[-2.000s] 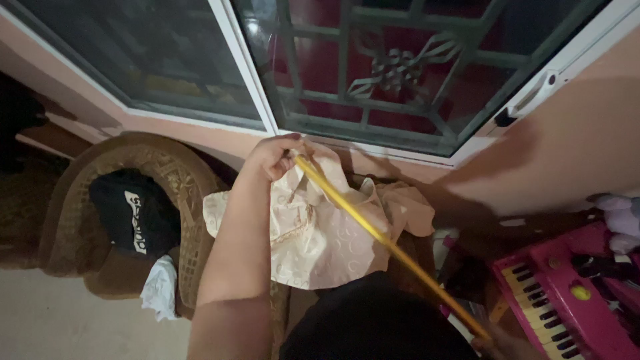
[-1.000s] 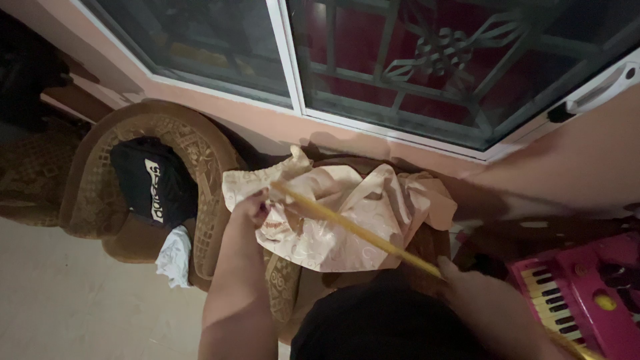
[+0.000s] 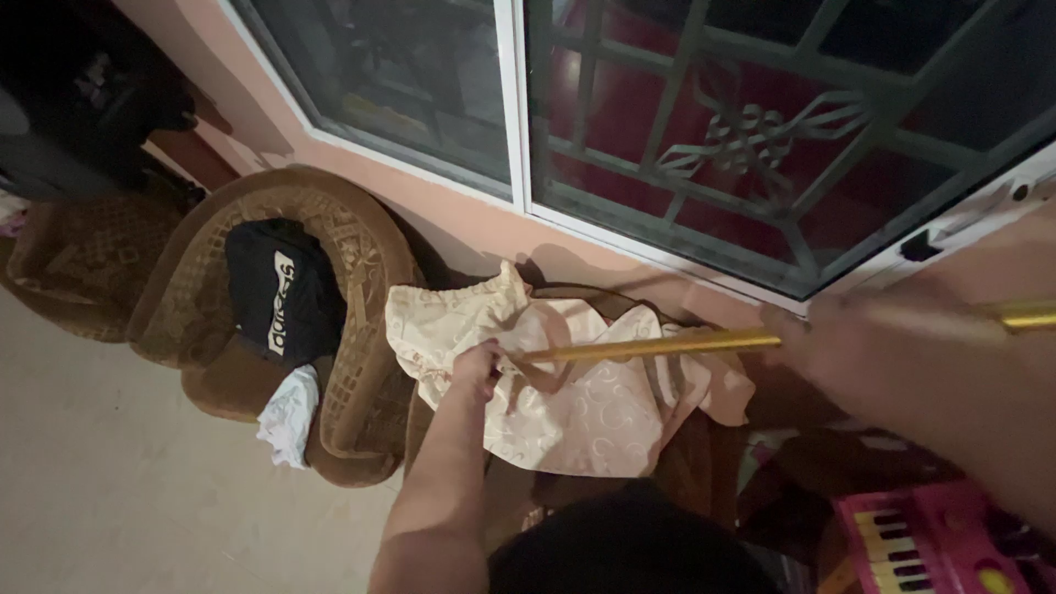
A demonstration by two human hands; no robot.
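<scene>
A cream patterned curtain [image 3: 577, 412] lies bunched over a brown chair, below the window. My left hand [image 3: 478, 369] is closed on a gathered part of it, at the near end of a gold-coloured rod [image 3: 652, 344]. That end of the rod lies against the fabric; whether it is inside a fold cannot be told. My right hand [image 3: 808, 334], blurred, is wrapped round the rod farther right, near the window frame's lower edge. More of the rod extends past my right wrist.
A sliding window [image 3: 520, 107] with a metal grille stands ahead. At left, a brown patterned armchair [image 3: 379, 264] holds a black bag [image 3: 289, 305] and a white cloth [image 3: 290, 417]. A pink toy keyboard [image 3: 932, 528] is at lower right.
My right hand has risen from the lower right to beside the window frame, and the rod now lies nearly level rather than slanting steeply. My left hand remains at the curtain.
</scene>
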